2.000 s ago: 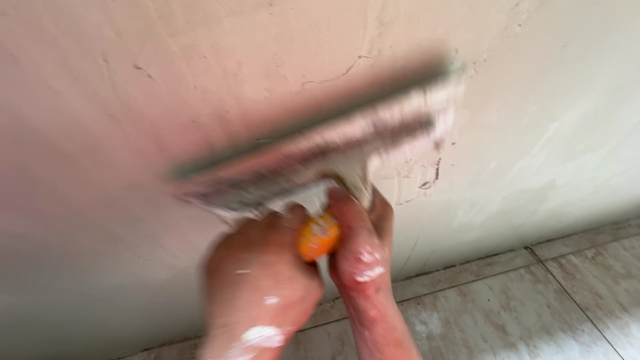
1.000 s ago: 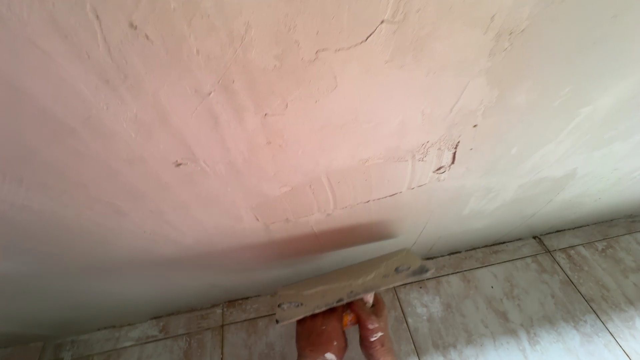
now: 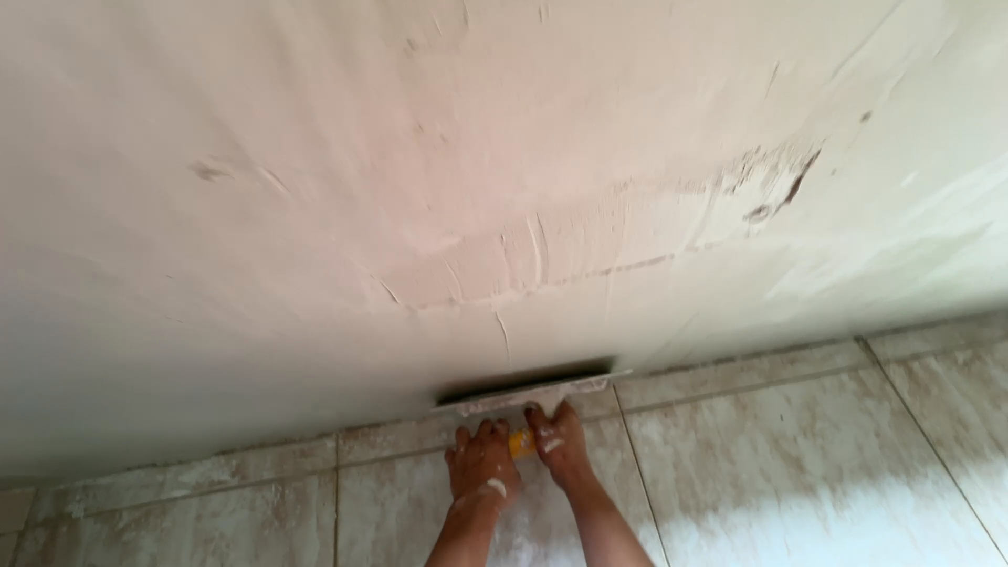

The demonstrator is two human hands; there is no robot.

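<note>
A wide plastering blade (image 3: 535, 394) with a yellow handle (image 3: 521, 443) meets the bottom of the plastered wall (image 3: 472, 197), just above the skirting tiles. The blade tilts slightly, its right end higher, and a dark shadow lies along its upper edge. My right hand (image 3: 559, 441) grips the tool at the right of the handle, fingers and thumb near the blade. My left hand (image 3: 482, 461) is on the handle's left side, its fingers toward the blade; its hold is partly hidden. White compound is smeared on both hands. Ridges and a dark gouge mark the wet compound above.
Marbled skirting tiles (image 3: 394, 438) run along the wall's foot, with white smears at the left. Larger marbled floor tiles (image 3: 732, 465) extend toward me, divided by dark joints. Bright light falls on the floor at the lower right.
Two seconds ago the blade was higher on the wall; now both hands and the blade are at its base. A ridged band of compound shows where the blade was. The view has shifted.
</note>
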